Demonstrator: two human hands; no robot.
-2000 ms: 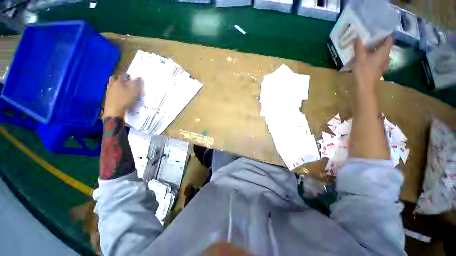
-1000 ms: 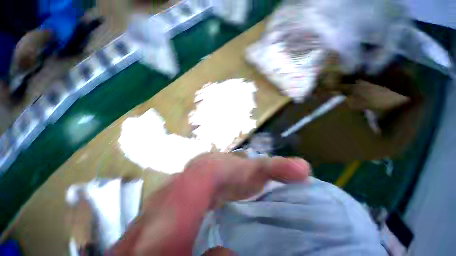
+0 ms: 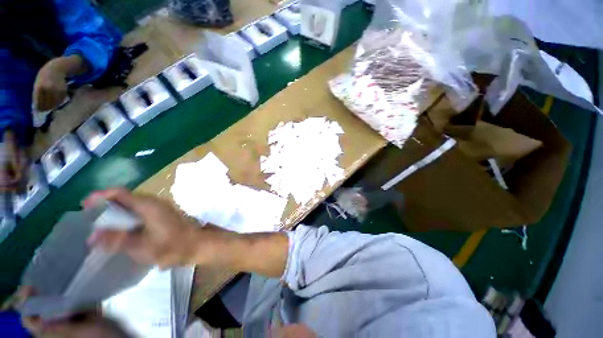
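Note:
My right hand (image 3: pixel 159 234) grips the upper edge of a folding carton (image 3: pixel 73 254) at the lower left; the carton is partly opened and shows plain grey-white panels, blurred. My left hand (image 3: pixel 76 327) is at the carton's lower end, blurred and cut off by the bottom edge, with fingers on it. Flat cartons (image 3: pixel 142 307) lie under the held one on the bench. White paper pieces (image 3: pixel 225 198) overlap mid-bench. A loose heap of small white sachets (image 3: pixel 304 155) lies beyond my right forearm.
A green belt (image 3: pixel 271 72) carries a row of filled white boxes (image 3: pixel 104 127) and upright open boxes (image 3: pixel 228 72). A person in blue (image 3: pixel 86 33) works opposite. A clear bag of sachets (image 3: pixel 390 79) and an open brown box (image 3: pixel 463 178) are at the right.
The view has swung right. My right hand has come back from the belt, where it held an opened box, and now grips another carton with my left.

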